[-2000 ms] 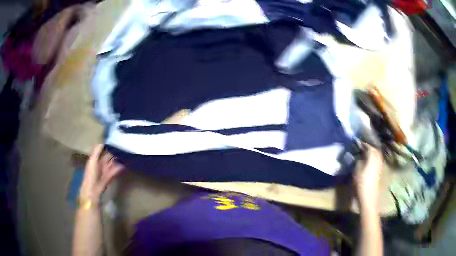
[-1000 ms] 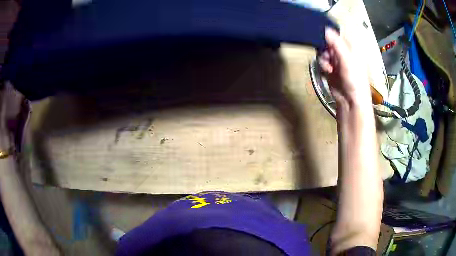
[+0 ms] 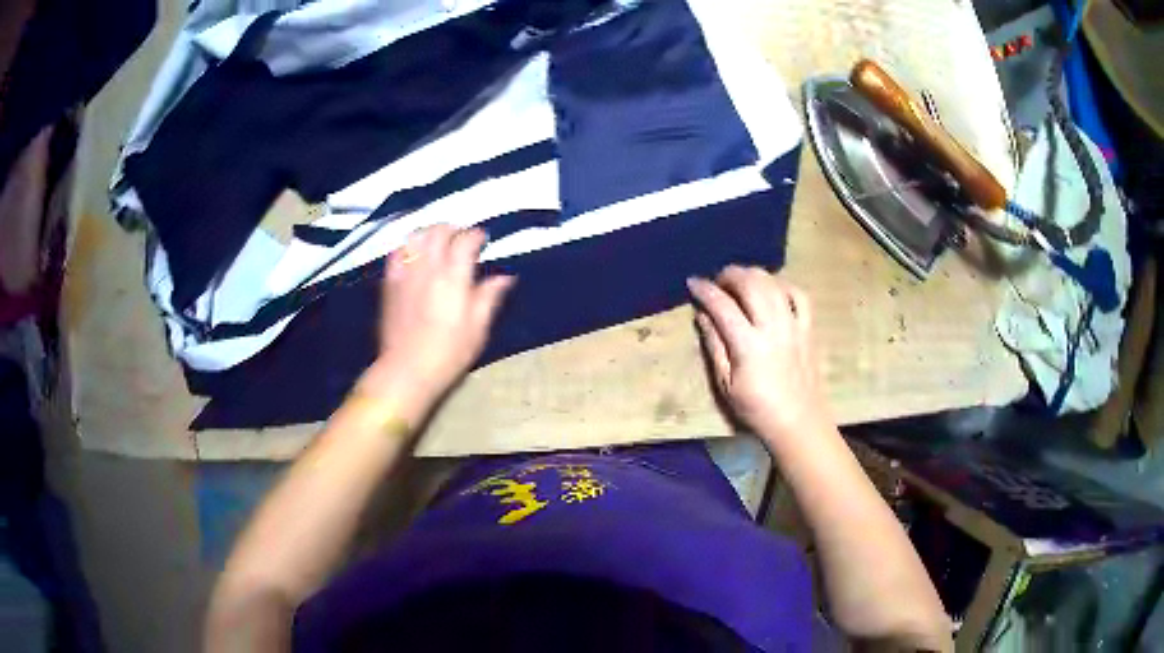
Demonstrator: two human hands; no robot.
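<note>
A dark navy garment panel (image 3: 600, 281) lies on the beige pressing table with a long plain dark strip along its near edge. White interfacing (image 3: 504, 121) and a squarish bluer navy patch (image 3: 651, 109) show above the strip. My left hand (image 3: 434, 300) rests on the panel near its middle, fingers slightly apart, gripping nothing that I can see. My right hand (image 3: 760, 338) lies at the panel's near edge toward the right, fingertips on the cloth, fingers slightly spread. The steam iron (image 3: 906, 172) is parked to the right of the panel, wooden handle up.
The pressing table's stained cover (image 3: 613, 383) shows along the near side. A crumpled pale cloth (image 3: 1066, 319) and the iron's dark wrapped hose (image 3: 1091, 191) are at the right. A box (image 3: 1021, 536) stands at the lower right, below table level.
The panel, held raised by its near edge one second ago, now lies on the table. Both hands have moved inward onto it, and the right hand has let go of the corner.
</note>
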